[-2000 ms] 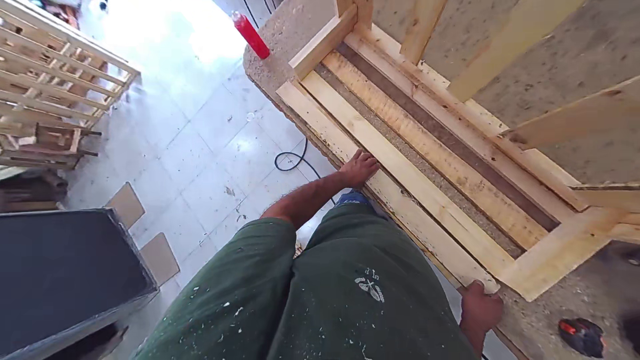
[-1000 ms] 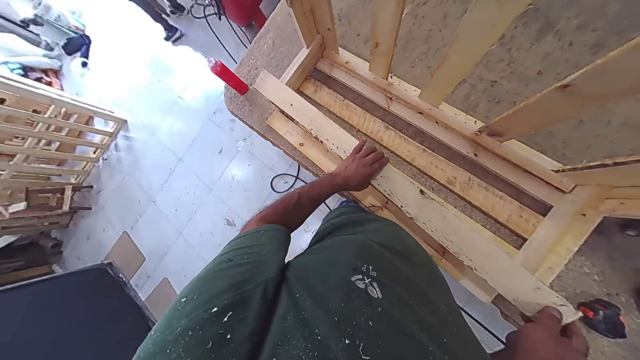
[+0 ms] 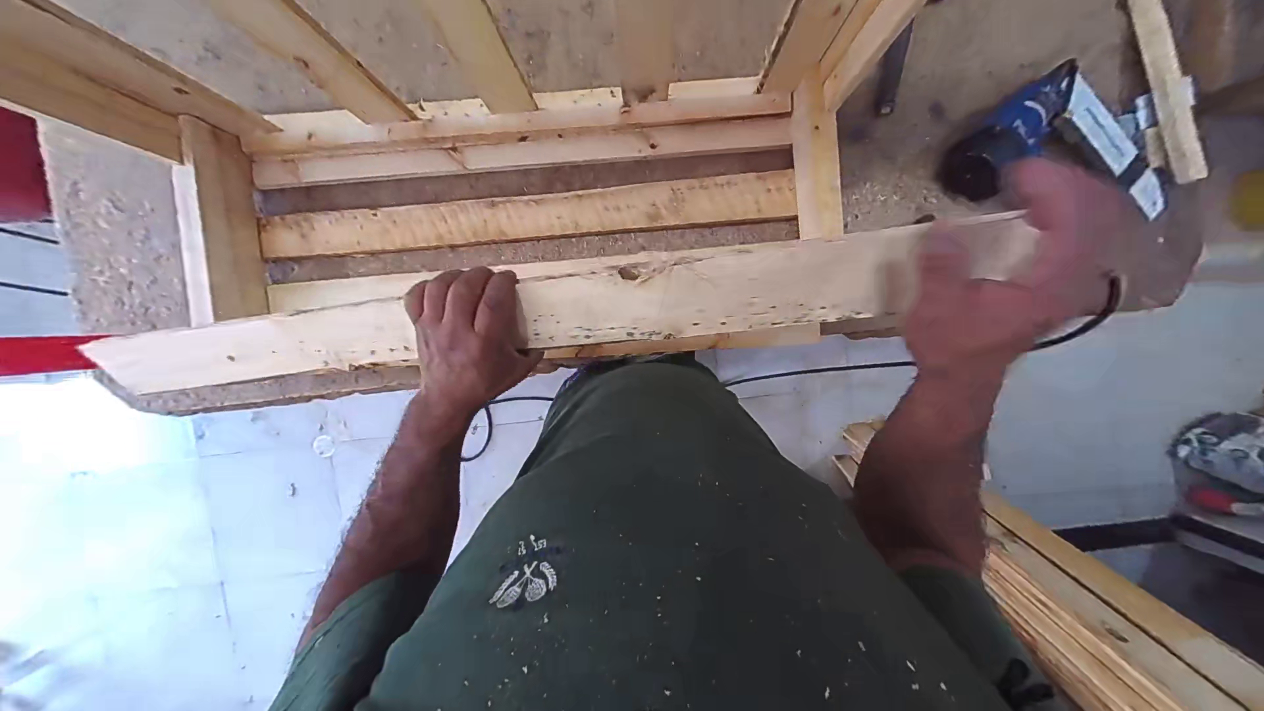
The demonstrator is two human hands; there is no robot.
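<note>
My left hand [image 3: 469,331] grips a long pale wooden board [image 3: 691,291], its fingers over the top face and its thumb at the near edge. The board lies across the near side of a slatted wooden frame [image 3: 818,168] and juts past both of its ends. At the board's right end my right hand [image 3: 1002,281] is blurred, with thumb and fingers spread around the end; whether it touches the wood cannot be told. Inside the frame runs a rough wooden slat [image 3: 533,215]. Another strip [image 3: 681,344] shows partly beneath the board's near edge.
The frame rests on a worn, dusty workbench [image 3: 118,227]. A blue power tool [image 3: 1007,128] and a wood offcut [image 3: 1167,89] lie at its right. A black cable [image 3: 810,375] runs below the bench edge. Long wooden planks [image 3: 1086,612] are stacked at the lower right.
The board, flat along the near side two seconds ago, was lifted and now lies over the frame's ends. My right hand has opened at its right end. The view has swung right.
</note>
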